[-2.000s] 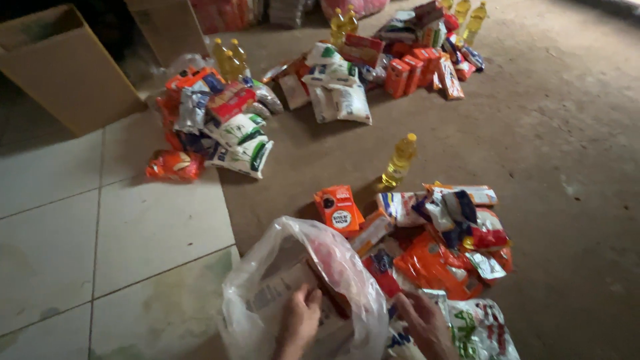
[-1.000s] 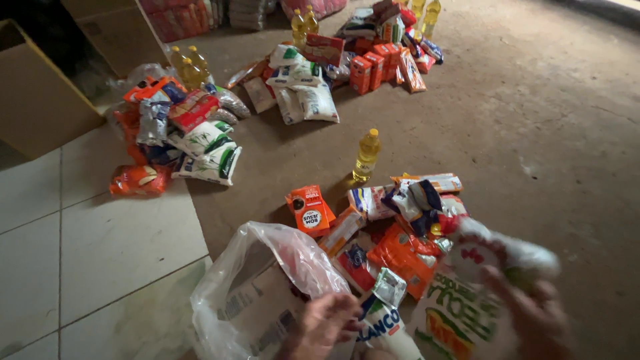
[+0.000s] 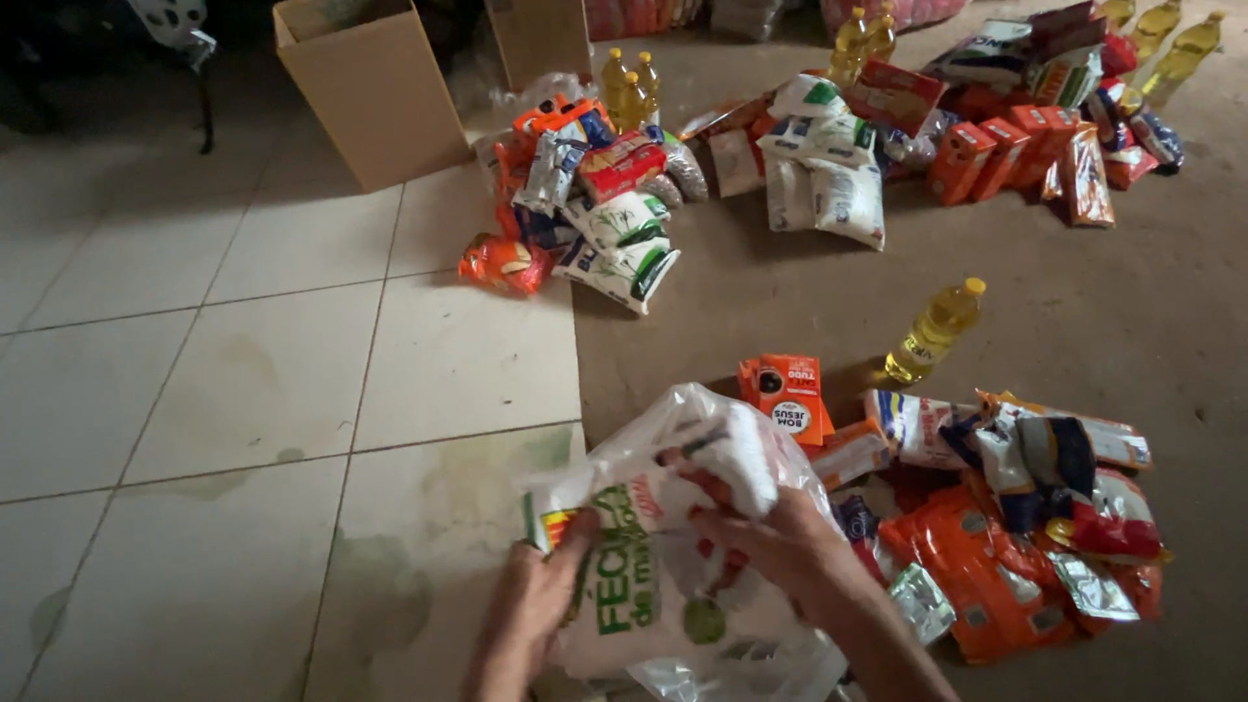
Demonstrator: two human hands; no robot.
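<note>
In the head view, a white packet of cassava starch [image 3: 663, 575] with green lettering lies over the mouth of a clear plastic bag [image 3: 799, 458]. My left hand [image 3: 546, 575] grips the packet's left edge, thumb on top. My right hand [image 3: 770, 536] holds its upper right part, fingers on the white plastic. The packet hides most of what the bag contains. Right beside the bag are orange coffee packs [image 3: 788, 395], a large orange packet [image 3: 975, 575], a silver sachet [image 3: 921, 603] and other packets. Behind them a bottle of yellow oil [image 3: 934, 330] stands upright.
Farther off, piles of groceries lie on the brown floor, with white bags [image 3: 619, 273], red-orange boxes [image 3: 960, 164] and several oil bottles [image 3: 632, 93]. An open cardboard box [image 3: 375, 97] stands on the white tiles [image 3: 468, 341] at the back left.
The cassava starch packet, at the right in my right hand one second ago, is now over the bag with both hands on it. The view has swung left.
</note>
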